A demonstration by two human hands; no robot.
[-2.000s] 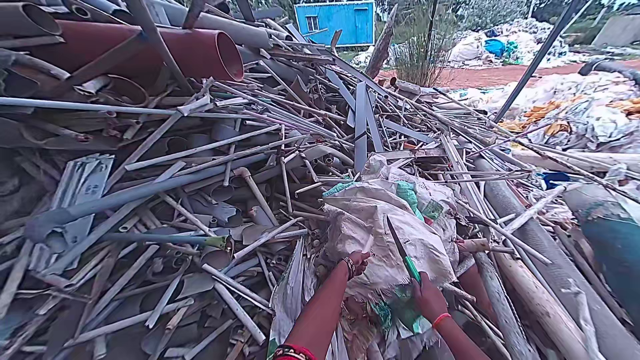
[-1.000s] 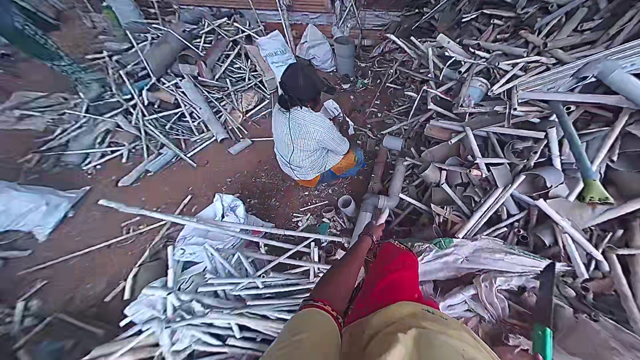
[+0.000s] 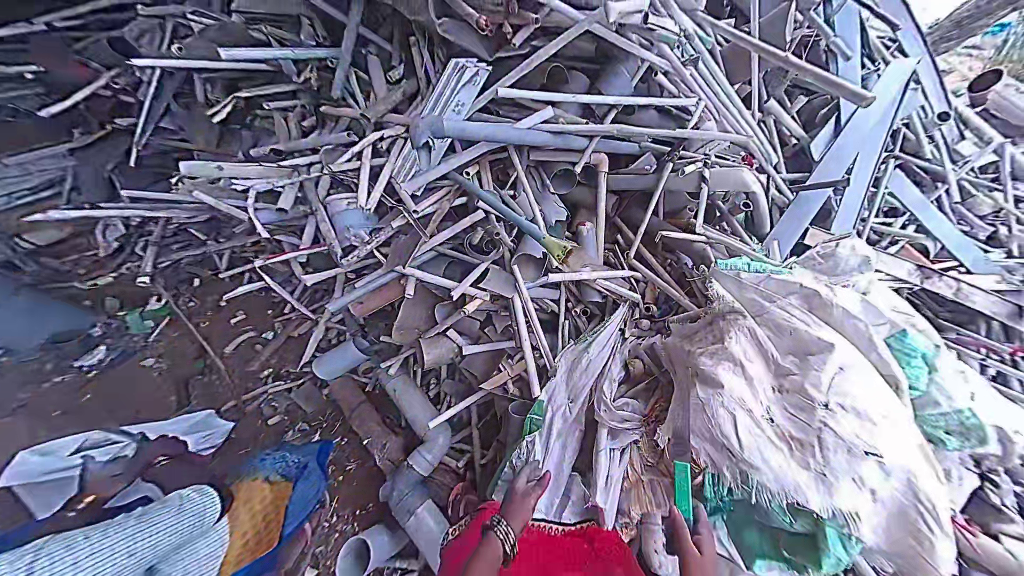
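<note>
My left hand (image 3: 524, 500), a dark bracelet at its wrist, is low in the middle, just above the red cloth (image 3: 552, 552) of my clothing. It lies against a pale torn woven plastic sack (image 3: 572, 424); whether it grips the sack is unclear. My right hand (image 3: 694, 540), partly cut off by the bottom edge, is shut on the green handle of a knife (image 3: 682, 488). The knife's dark blade points up, in front of a large whitish woven sack (image 3: 784, 384) with green patches. Plastic pipe pieces (image 3: 520, 320) are heaped beyond both hands.
A grey pipe with joints (image 3: 424, 456) lies left of my left hand. A co-worker in a striped shirt (image 3: 120, 536) sits low on the bare earth at the left. Long flat grey strips (image 3: 848, 160) and more pipes (image 3: 784, 60) are piled at the upper right.
The view has swung widely from the heap to the seated co-worker and back toward the heap. My left hand has left the grey pipe and is now by the torn sack.
</note>
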